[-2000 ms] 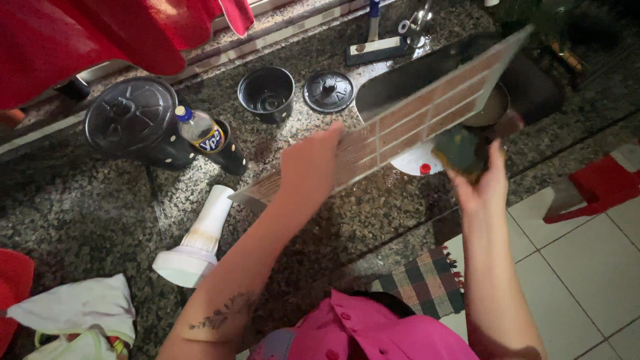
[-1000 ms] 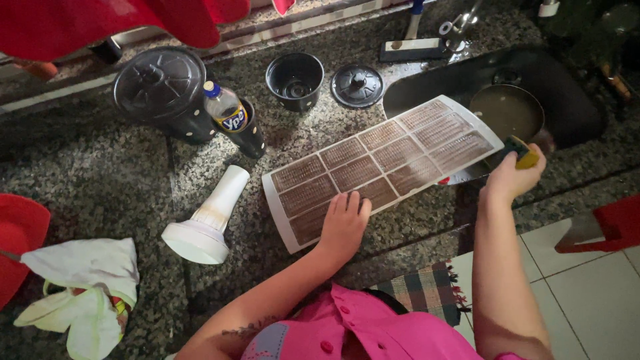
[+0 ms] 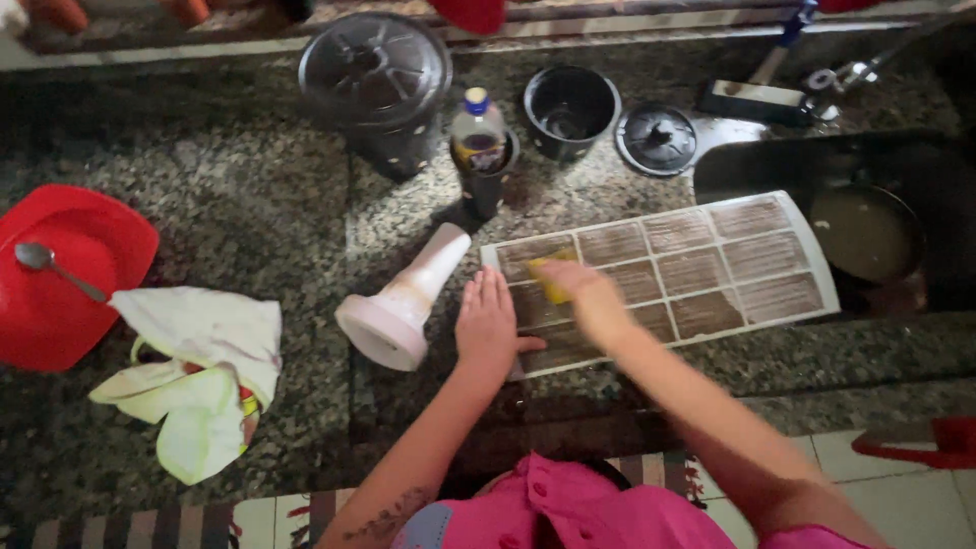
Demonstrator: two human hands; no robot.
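Observation:
A white plastic grille panel with fine mesh (image 3: 690, 271) lies flat on the granite counter, its right end over the sink's edge. My left hand (image 3: 488, 324) presses on the panel's left end with nothing in its grip. In my right hand (image 3: 583, 293) is a yellow sponge (image 3: 559, 276), held against the mesh near the left end; the hand is blurred. Left of the panel lies a white plastic funnel-shaped part (image 3: 408, 305) with brownish stains.
A dish soap bottle (image 3: 479, 141) stands in a black holder behind the panel, near a large lidded black bin (image 3: 374, 72), a black pot (image 3: 572, 107) and its lid (image 3: 656, 139). The black sink (image 3: 808, 164) holds a round pan (image 3: 865, 232). At left are a red dish (image 3: 69, 274) and a cloth (image 3: 213, 343).
The panel was held up tilted, then laid on the counter. My right hand with the sponge has moved from the panel's right end to its left part. The view has shifted left.

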